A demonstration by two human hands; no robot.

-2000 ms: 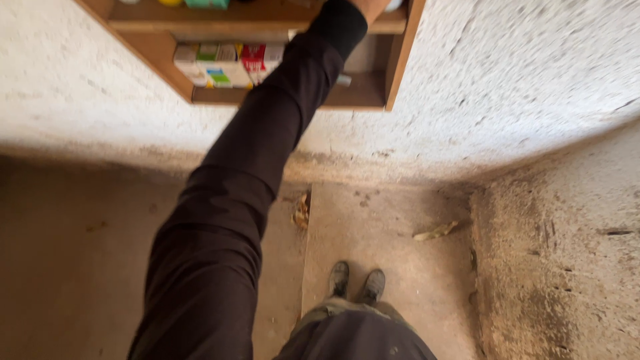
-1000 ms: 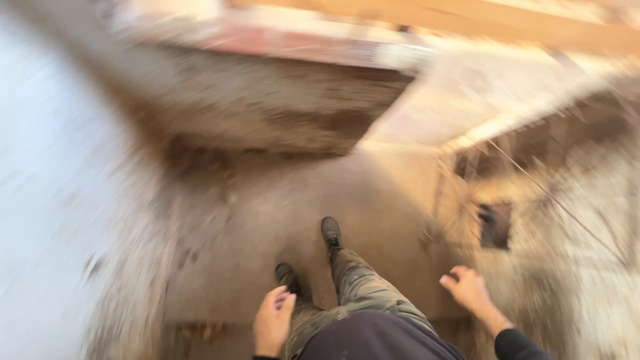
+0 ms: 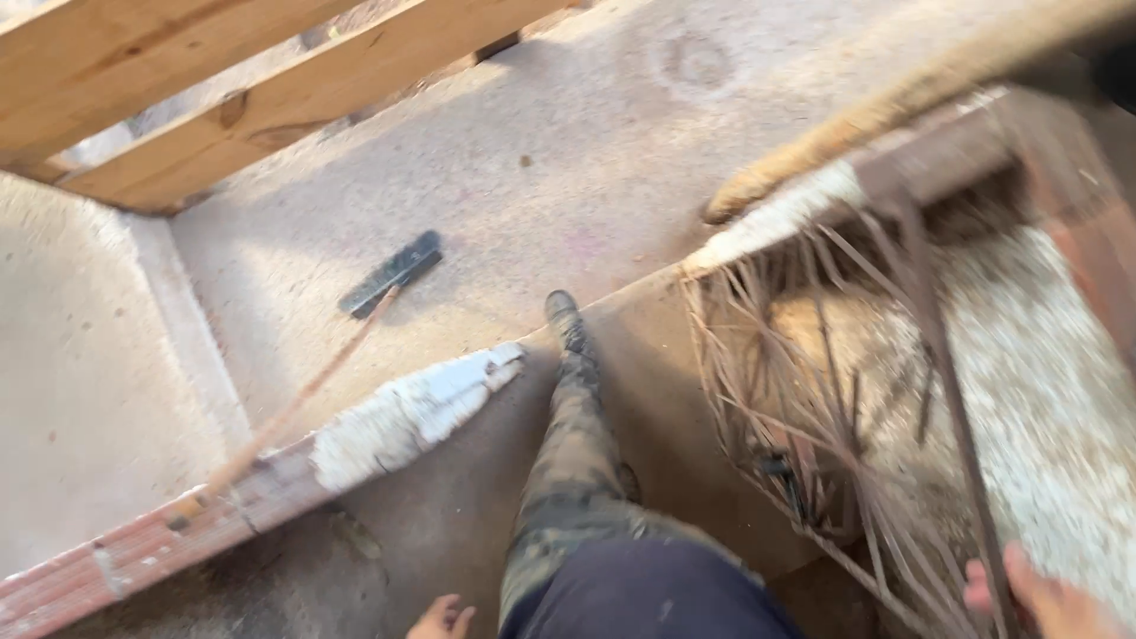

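At the bottom edge, my left hand (image 3: 441, 619) is partly in view with slightly curled fingers and nothing seen in it. My right hand (image 3: 1034, 590), blurred at the lower right, is at a thin dark pole (image 3: 954, 390), with fingers showing on both sides of it; whether they grip it is unclear. Beside the pole is a tangle of thin bare branches or rods (image 3: 821, 382). A broom with a dark brush head (image 3: 393, 273) lies ahead on the left, its wooden handle (image 3: 311, 386) reaching toward the broken wall edge.
A broken brick wall end with white plaster (image 3: 417, 413) is left of my leg, and another plastered wall end (image 3: 781, 217) is on the right. Wooden planks (image 3: 311, 106) cross the upper left. A thick, rough log or post (image 3: 852, 124) slants at the upper right. My boot (image 3: 561, 306) is between the wall ends.
The view has swung from the wall shelf, where an arm reached in, to an opening between wall ends. My right hand has come to the thin pole.
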